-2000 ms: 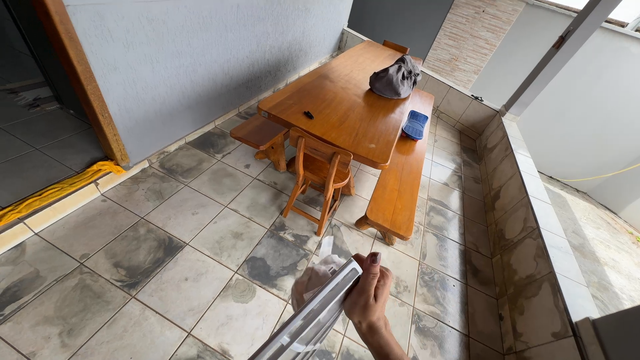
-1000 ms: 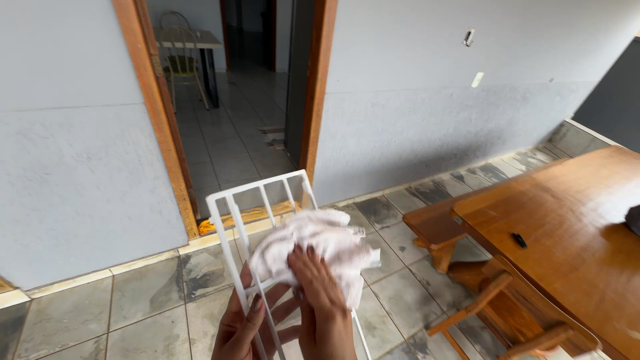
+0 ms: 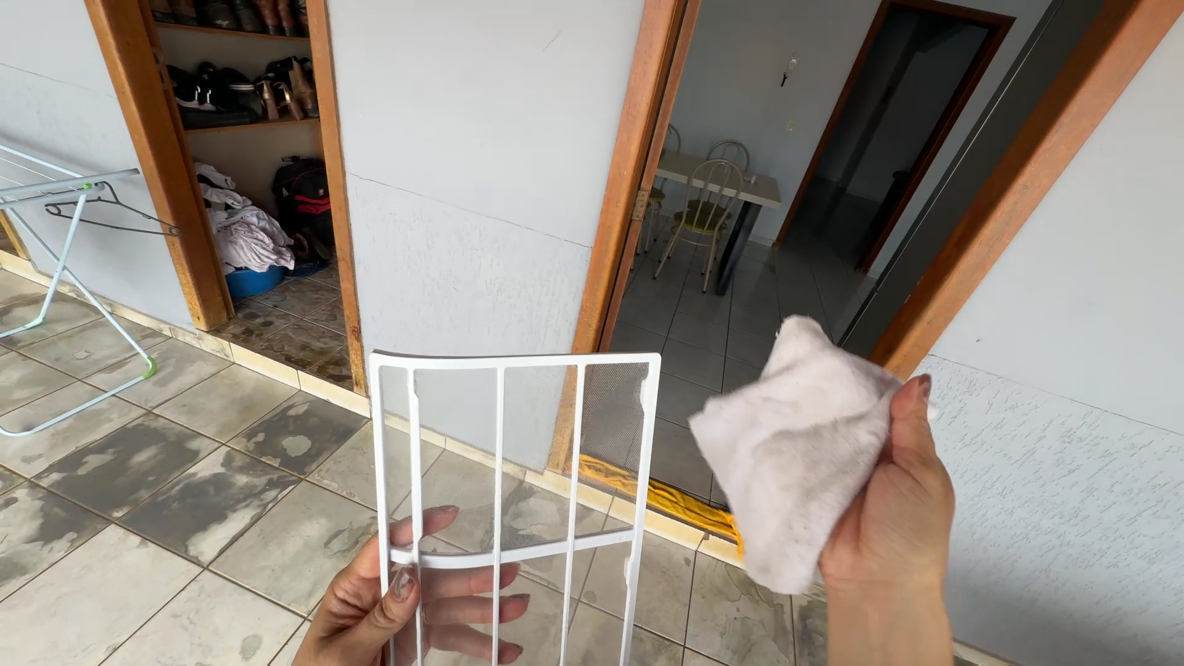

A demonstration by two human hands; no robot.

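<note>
A white plastic frame with thin bars and fine mesh, an air filter by its look point(image 3: 499, 363), stands upright at the lower middle. My left hand point(image 3: 407, 592) grips its lower left side, thumb in front and fingers behind the mesh. To the right, my right hand point(image 3: 893, 499) holds a crumpled pale cloth point(image 3: 795, 444) between thumb and fingers, apart from the frame. The lower end of the frame is cut off by the view's bottom edge.
A folding drying rack point(image 3: 69, 268) stands left on the tiled floor point(image 3: 268, 499). Beyond are shoe shelves point(image 3: 250, 123), a blue basin point(image 3: 254, 280) with fabric, and a doorway with a yellow cloth point(image 3: 675, 499) along its sill. A table point(image 3: 712, 176) with chairs stands inside.
The cloth was pressed on the frame one second ago; my right hand has lifted it off to the right. The view has swung left, away from the wooden table and benches.
</note>
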